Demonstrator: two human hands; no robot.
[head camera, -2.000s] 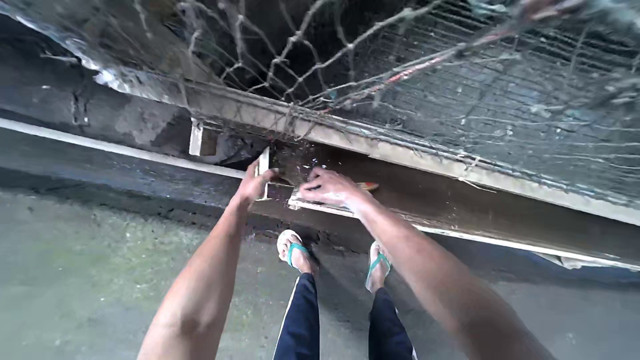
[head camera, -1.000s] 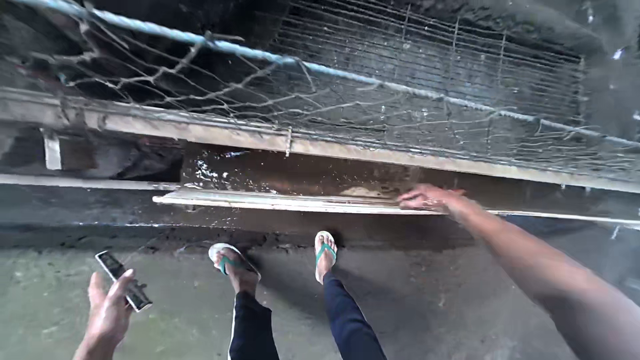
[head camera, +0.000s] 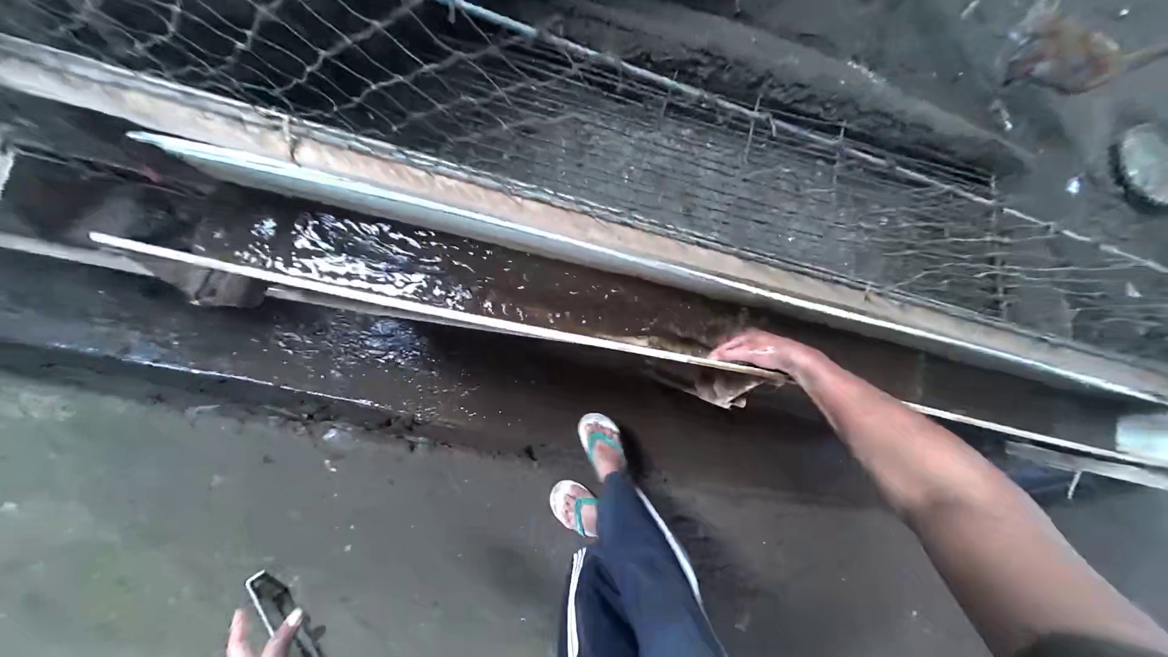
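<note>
A long, narrow trough (head camera: 566, 301) with thin pale rims runs across the view, with wet brown matter and shining water inside. My right hand (head camera: 756, 351) is on its near rim, fingers over the edge; whether they grip it is unclear. Just below that hand, a torn pale scrap (head camera: 725, 388) hangs at the rim. At the bottom left, my left hand (head camera: 263, 634) is partly cut off by the frame and holds a small rectangular piece with a pale edge (head camera: 274, 602), dark inside, away from the trough.
Wire netting (head camera: 365, 64) and a wire-grid cage (head camera: 675, 164) lie beyond the trough, behind a wooden rail (head camera: 365, 169). A raised ledge edge (head camera: 219, 372) crosses the left floor. My feet in flip-flops (head camera: 598, 438) stand on the wet floor. A round pale object (head camera: 1145, 164) is at the upper right.
Two seconds ago both hands were close together at the trough. My left hand has since moved away with the small rectangular piece, and my right hand has moved right along the trough. The view has shifted.
</note>
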